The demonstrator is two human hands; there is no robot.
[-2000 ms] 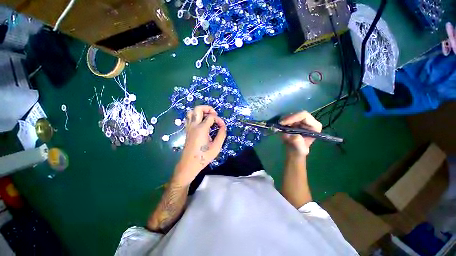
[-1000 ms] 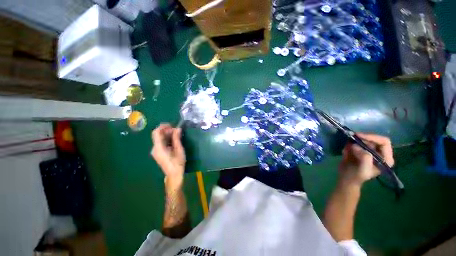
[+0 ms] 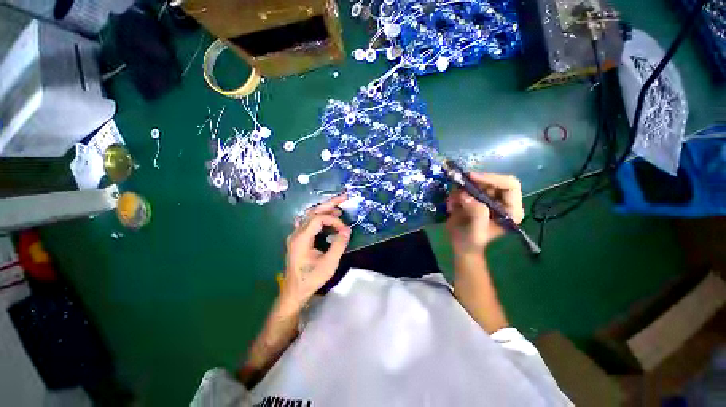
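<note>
The blue circuit board panel (image 3: 382, 151) lies at the front edge of the bench, with several white-wired discs trailing off its left side. My right hand (image 3: 484, 208) holds the black soldering iron (image 3: 495, 208) like a pen, its tip over the panel's right part. My left hand (image 3: 317, 242) is at the panel's lower left corner, fingertips close together near a small whitish part (image 3: 349, 203); whether they pinch it cannot be told. A pile of wired discs (image 3: 245, 165) lies left of the panel.
Behind are a stack of blue panels (image 3: 462, 33), a metal box (image 3: 569, 40), a wooden box (image 3: 275, 36) and a tape roll (image 3: 231, 70). At the right are a clear bag (image 3: 657, 99), black cables (image 3: 609, 135) and a red ring (image 3: 556, 133). One wired disc (image 3: 155, 135) lies far left.
My left hand has come from beside the disc pile to the panel's lower left corner. The iron remains in my right hand, near the panel's right side. The camera view has shifted.
</note>
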